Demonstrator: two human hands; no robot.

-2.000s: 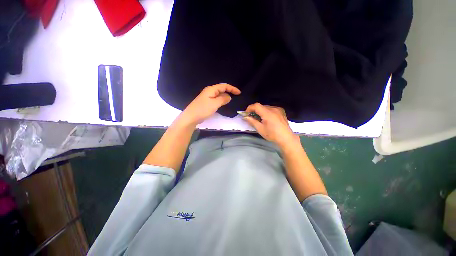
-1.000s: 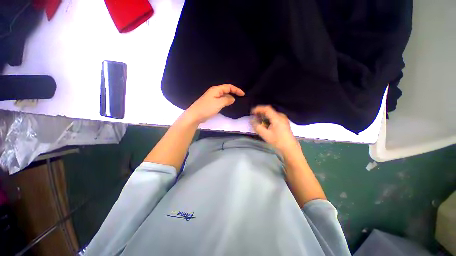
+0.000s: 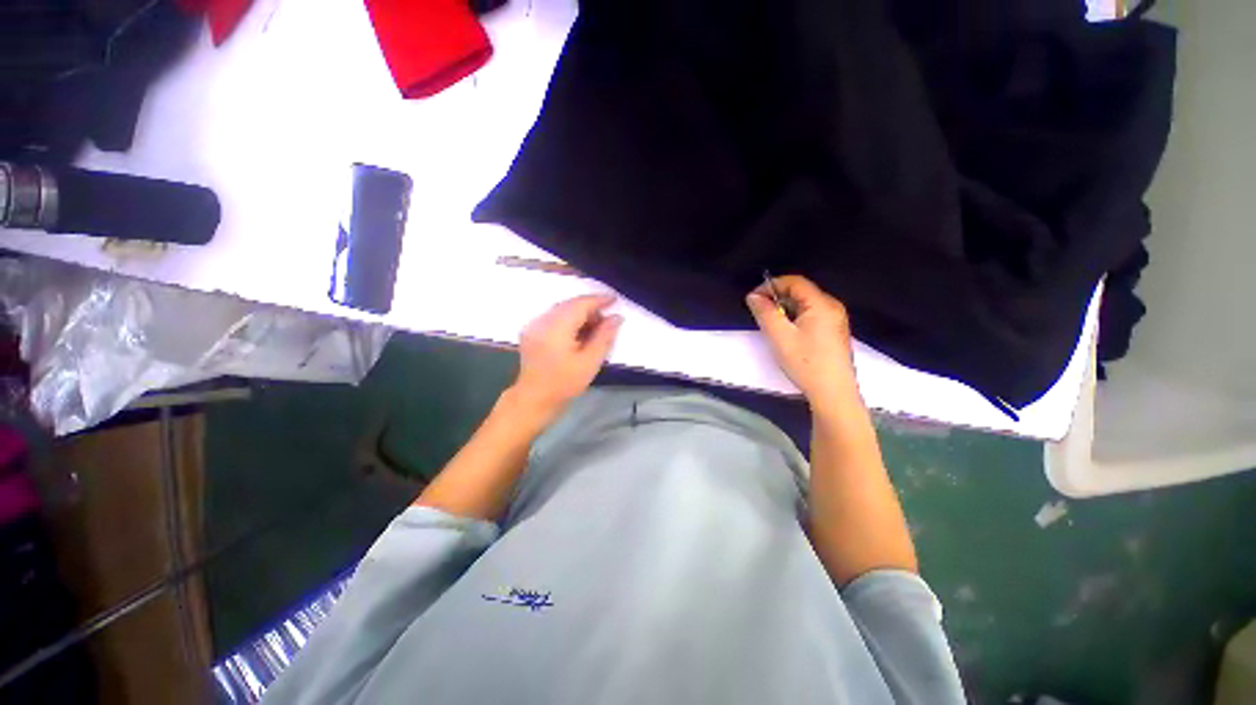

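A large black garment lies over the table's right half, its lower edge near the front of the table. My right hand is closed around small thread snips, whose tips point up at the garment's lower edge. My left hand is left of it, just off the garment's edge over the table's front, fingers curled with thumb and forefinger close together. Whether it pinches a fine thread cannot be seen.
A thin brownish strip pokes out at the garment's left edge. A smartphone and a black flask lie at left. A red garment and dark garments are at upper left. A white bin stands at right.
My left hand has come off the garment and down towards me. My right hand has moved slightly right. The garment's lower left edge has shifted, uncovering the brownish strip. The view has shifted.
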